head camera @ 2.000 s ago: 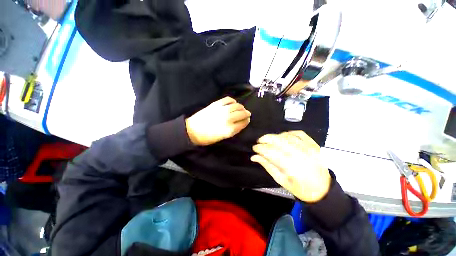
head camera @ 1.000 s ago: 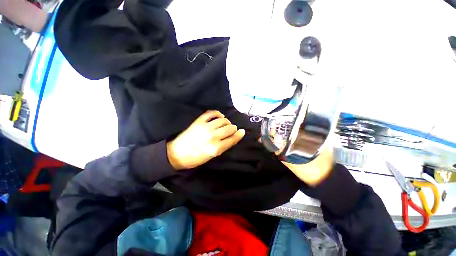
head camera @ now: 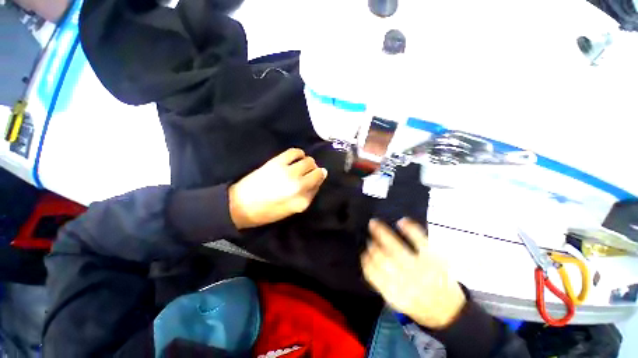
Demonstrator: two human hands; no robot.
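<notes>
The black garment piece (head camera: pixel 231 133) lies bunched over the machine table and down toward my lap, its right part under the presser foot area (head camera: pixel 343 145). My left hand (head camera: pixel 278 189) rests on the cloth left of the needle, fingers curled onto it and pinching it. My right hand (head camera: pixel 413 273) is blurred, over the cloth's lower right part, fingers apart; whether it touches the cloth is unclear. The white sewing machine head (head camera: pixel 476 77) with a blue stripe stands behind. A pale loose thread (head camera: pixel 273 71) lies on the cloth.
Scissors (head camera: pixel 549 280) with red and orange-yellow handles lie at the right near the table edge. A yellow-and-black tool (head camera: pixel 15 121) lies far left. Part of another person's arm (head camera: pixel 43 8) shows at the top left. A measuring strip (head camera: pixel 511 305) runs along the near edge.
My right hand has come out from behind the machine's shiny guard and moved down toward me, fingers now spread. The camera view has shifted. My left hand stays on the cloth.
</notes>
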